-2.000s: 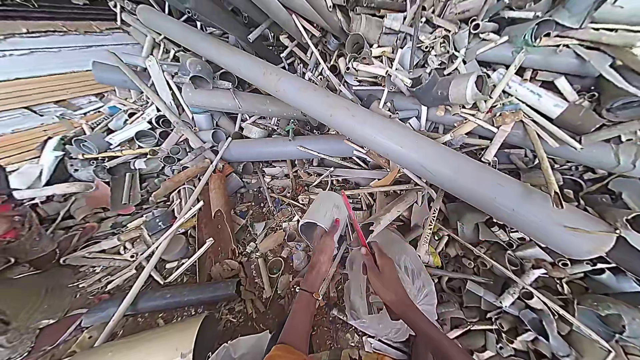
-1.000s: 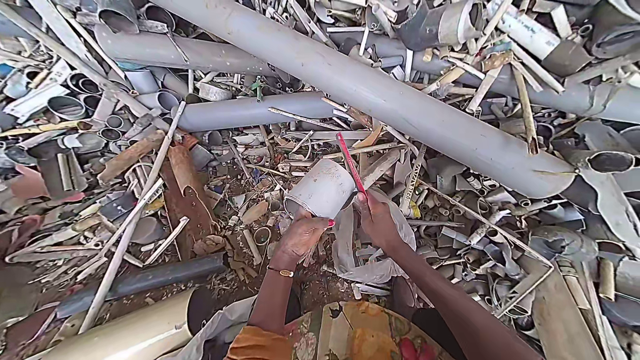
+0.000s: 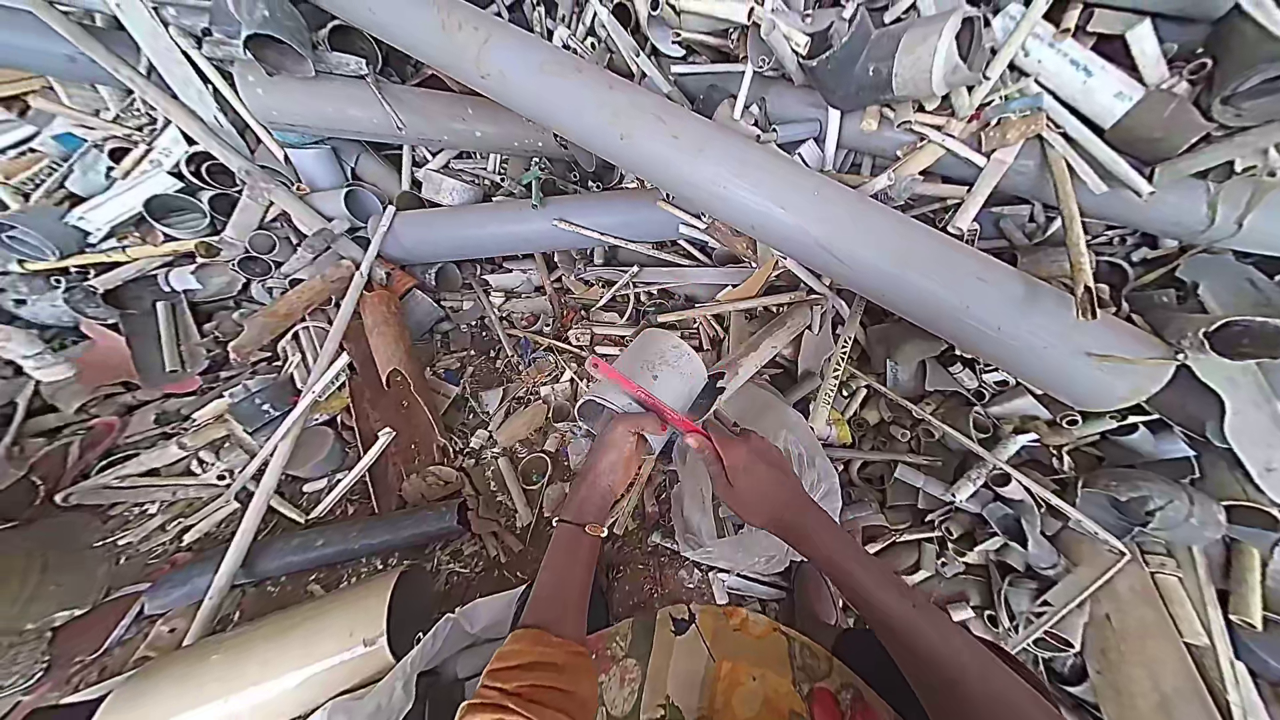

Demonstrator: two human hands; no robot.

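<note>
A short, pale grey plastic pipe piece is held in front of me by my left hand, whose fingers grip its lower edge. My right hand is closed around one end of a flat red tool, perhaps a hacksaw blade or its holder; its kind is not certain. The red tool slants up to the left across the near side of the pipe piece. Under my right hand lies a clear plastic bag on the scrap.
Broken pipe offcuts lie all around. A long grey pipe crosses diagonally beyond my hands, with a shorter grey pipe behind. At near left are a wide beige pipe, a dark pipe and a long thin stick.
The red tool has swung from steep to a low slant and now crosses the front of the pipe piece. Both hands have come closer together.
</note>
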